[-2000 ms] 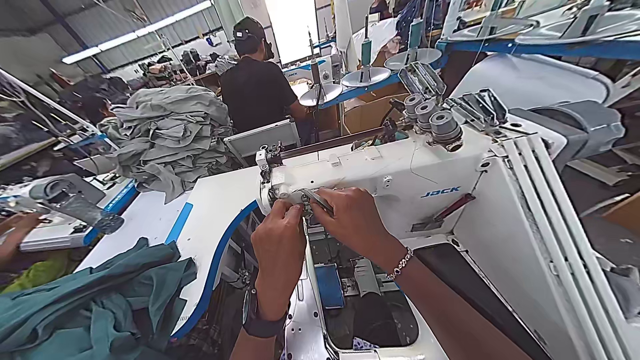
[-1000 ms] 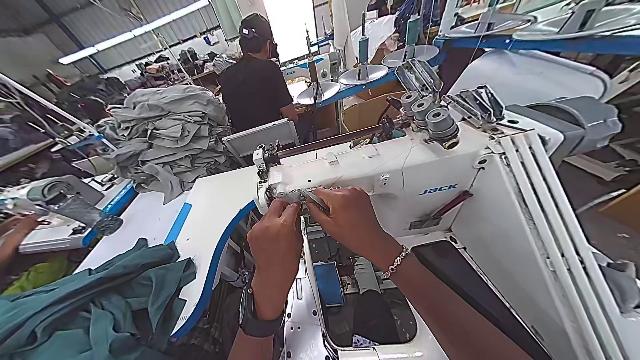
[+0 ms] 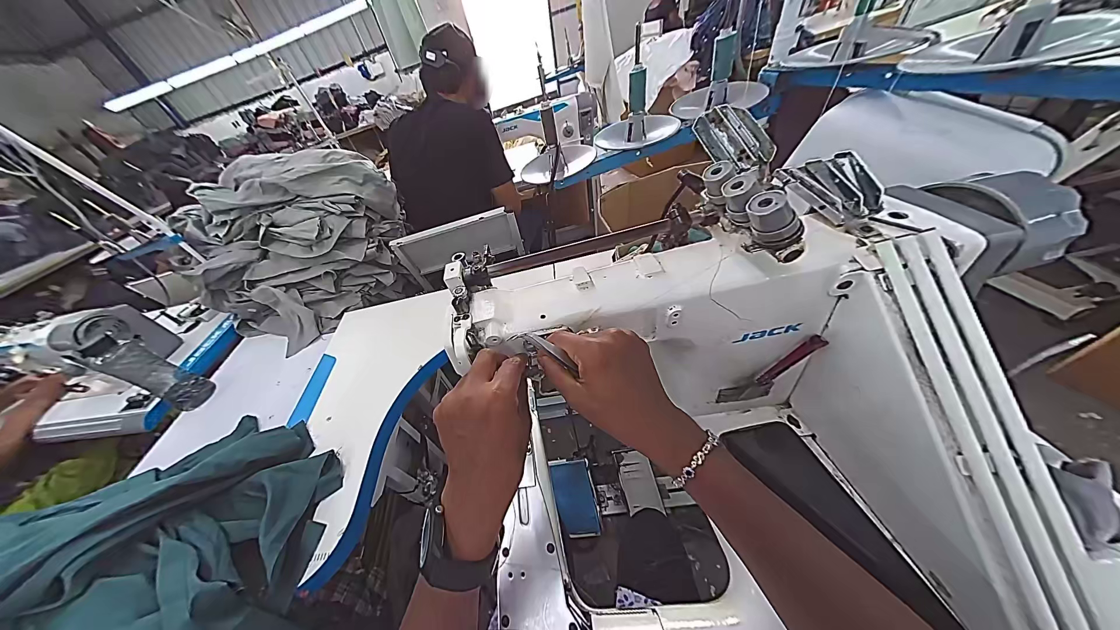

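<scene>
Both my hands are at the needle end of a white Jack industrial sewing machine [image 3: 595, 293]. My right hand [image 3: 608, 376] grips a slim metal tool [image 3: 557, 354], perhaps tweezers, whose tip points left toward the needle area. My left hand [image 3: 486, 416], with a dark watch on its wrist, has thumb and forefinger pinched just below that tip; what lies between them is too small to tell. The needle parts are mostly hidden behind my fingers. A red-handled tool [image 3: 792, 363] rests against the machine body at right.
Teal fabric [image 3: 175, 534] lies at lower left, and a grey garment pile [image 3: 297, 236] stands behind the white table [image 3: 385, 350]. Thread tension dials [image 3: 770, 219] top the machine. A person in black [image 3: 451, 149] sits beyond; another person's hand [image 3: 31, 407] is at far left.
</scene>
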